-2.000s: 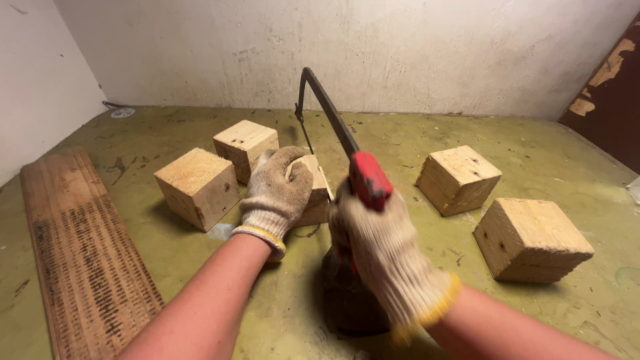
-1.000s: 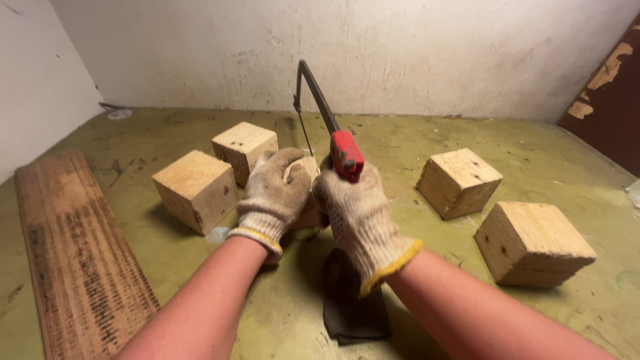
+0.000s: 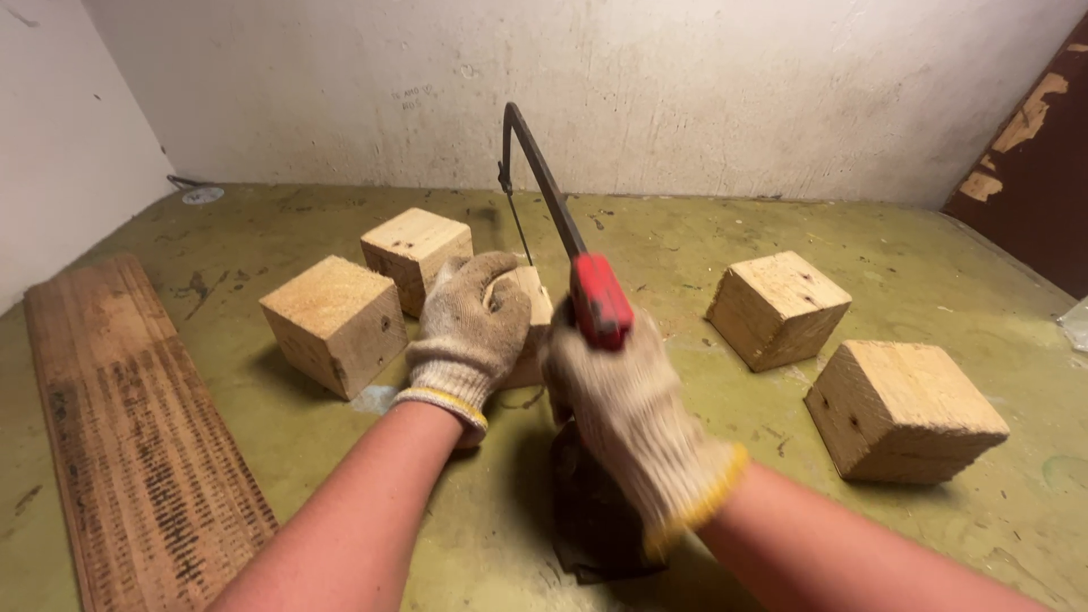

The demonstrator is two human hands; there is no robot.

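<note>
My left hand (image 3: 472, 327), in a knit work glove with a yellow-edged cuff, grips a wooden block (image 3: 537, 314) on the tabletop and hides much of it. My right hand (image 3: 616, 391), gloved alike and slightly blurred, is closed on the red handle of a hacksaw (image 3: 548, 195). The saw's dark frame points away toward the wall, and its thin blade runs down to the top of the held block, beside my left fingers. How deep the blade sits cannot be seen.
Two wooden blocks (image 3: 336, 323) (image 3: 416, 251) stand left of my left hand, two more (image 3: 778, 310) (image 3: 905, 412) at the right. A worn wooden board (image 3: 144, 433) lies far left. A dark object (image 3: 595, 510) lies under my right wrist. A wall (image 3: 637, 93) bounds the back.
My right hand and the hacksaw have shifted back and forth: away from me between the two earlier frames, then back toward me now. My left hand has stayed on the block.
</note>
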